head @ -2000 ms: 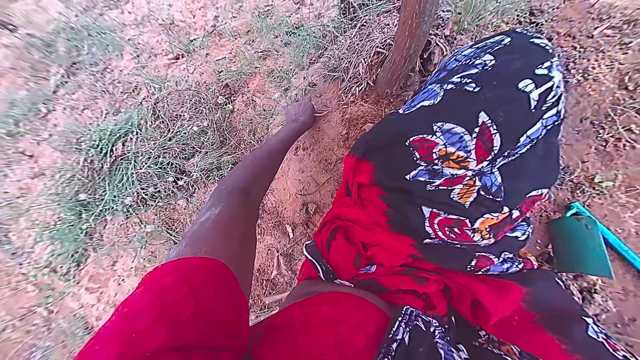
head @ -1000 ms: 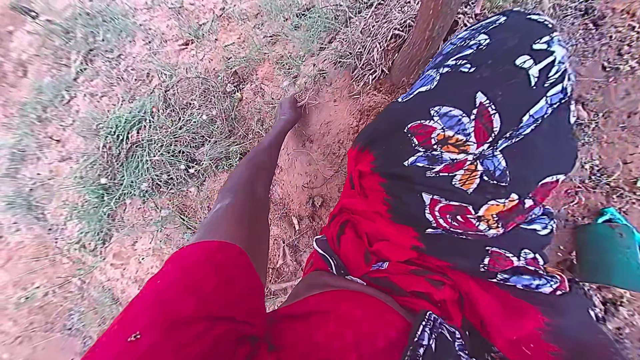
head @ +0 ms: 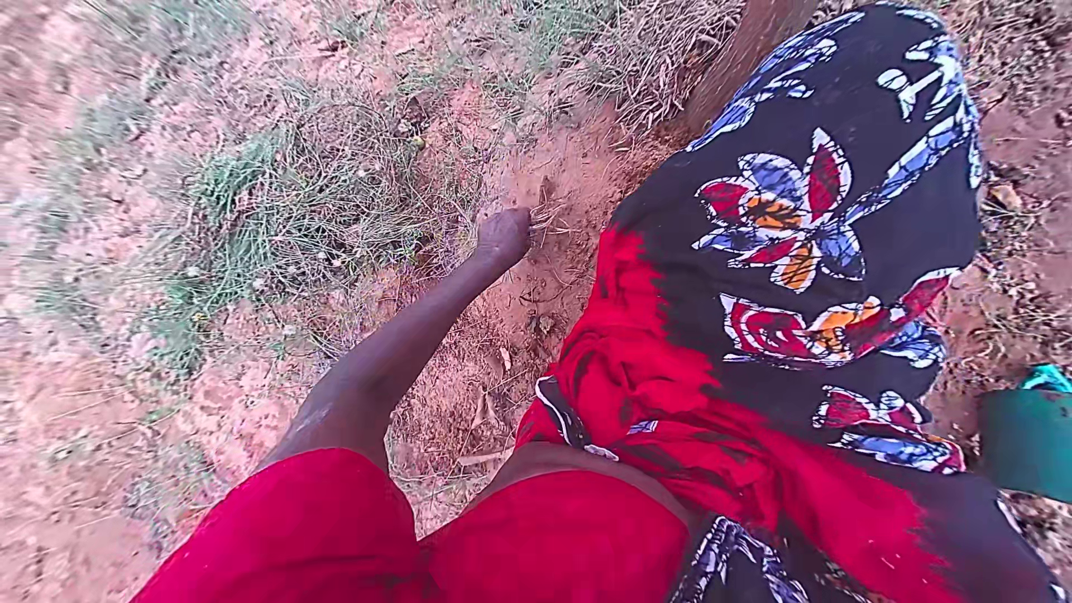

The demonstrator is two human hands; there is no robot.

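Note:
My left hand (head: 505, 234) is low over the bare reddish soil (head: 544, 301), its fingers curled and turned partly out of sight. Thin dry grass stalks (head: 551, 219) lie at its fingertips; whether the fingers grip them, I cannot tell. The bare forearm reaches up from a red sleeve (head: 310, 528). To the right of the hand, a black and red patterned cloth (head: 779, 335) with flower motifs covers my lap and legs. My right hand is out of view.
A tree trunk (head: 745, 63) rises at the top, beside the cloth. Green and dry grass tufts (head: 310, 201) grow left of the hand. A green container (head: 1026, 440) with a turquoise part stands at the right edge.
My left hand has come back nearer to my body over the soil, and its elbow is more bent. The view has shifted slightly.

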